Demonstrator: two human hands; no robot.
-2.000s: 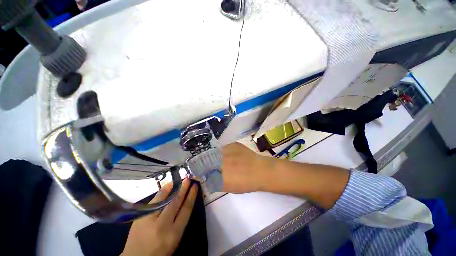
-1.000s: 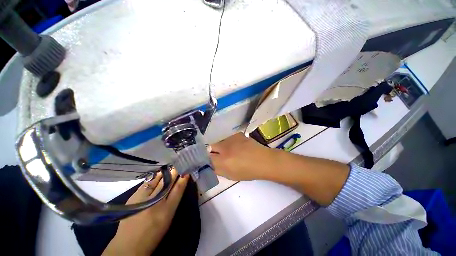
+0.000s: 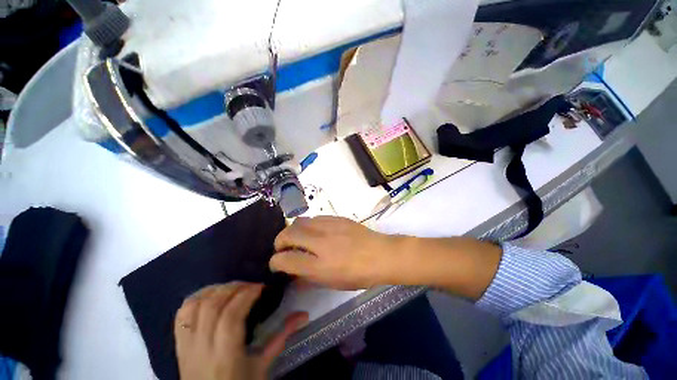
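A flat black fabric panel lies on the white table, its upper corner at the needle area of the sewing machine. My right hand is just in front of the needle area, its fingertips closed on the panel's right edge. My left hand lies over the lower part of the panel with fingers bent and thumb apart. The fabric is bunched between the two hands. Whether the left fingers grip it is hard to tell.
A black fabric pile lies at the left. Right of the needle are a dark case with a yellow face and blue-green snips. A black strip hangs towards the ruler-marked edge. A blue-edged tray is far right.
Both hands have come away from the needle towards the front edge, and more of the panel shows. The view has shifted, uncovering the needle area and the yellow-faced case.
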